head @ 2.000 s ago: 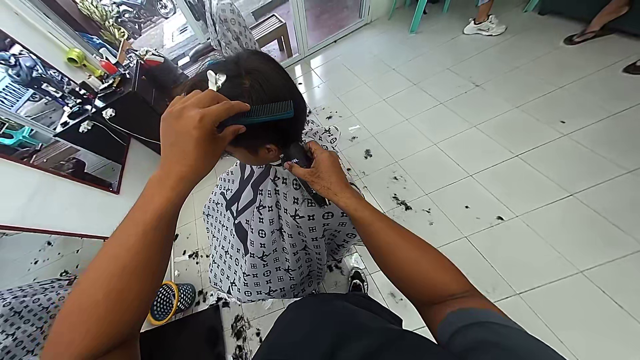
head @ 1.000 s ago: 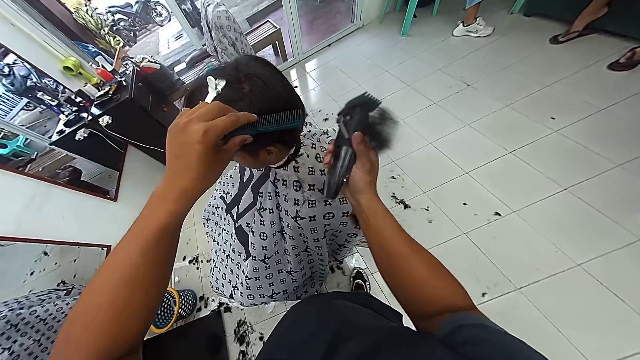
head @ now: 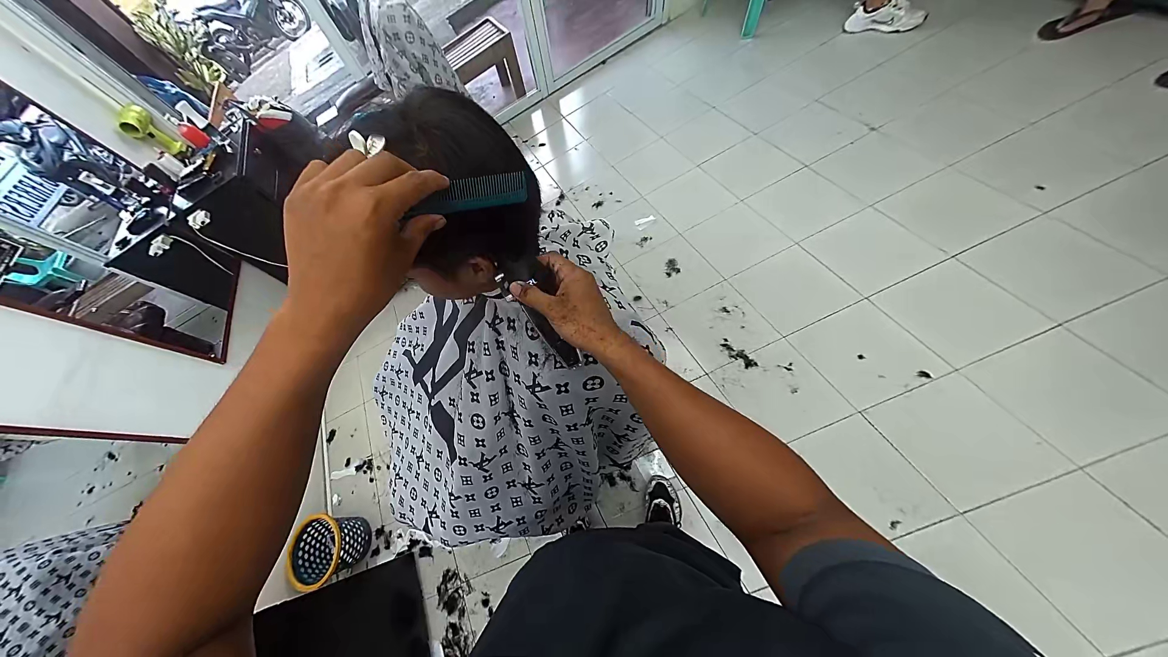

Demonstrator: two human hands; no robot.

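My left hand [head: 351, 228] holds a teal comb [head: 484, 192] across the side of a seated person's dark hair [head: 465, 137], its teeth pointing up. Just behind those fingers a pale hair clip [head: 367, 144] sits in the hair. Black hair clippers [head: 550, 333] are gripped in my right hand [head: 575, 301], their head close beside the person's ear [head: 480, 271]; whether the blade touches the hair is hidden. A white cape with a dark print [head: 511, 429] drapes the person from the neck down.
A dark counter [head: 265, 182] with a green hair dryer [head: 146, 126] and bottles stands at the left by a wall mirror [head: 55, 182]. A yellow-rimmed basket [head: 315, 552] is on the tiled floor [head: 912, 319], among cut hair. Other people's feet [head: 885, 16] show at the top right.
The clippers, held upright away from the head one second ago with cut hair by them, are back beside the ear in my right hand. My left hand with the comb has stayed near the same place.
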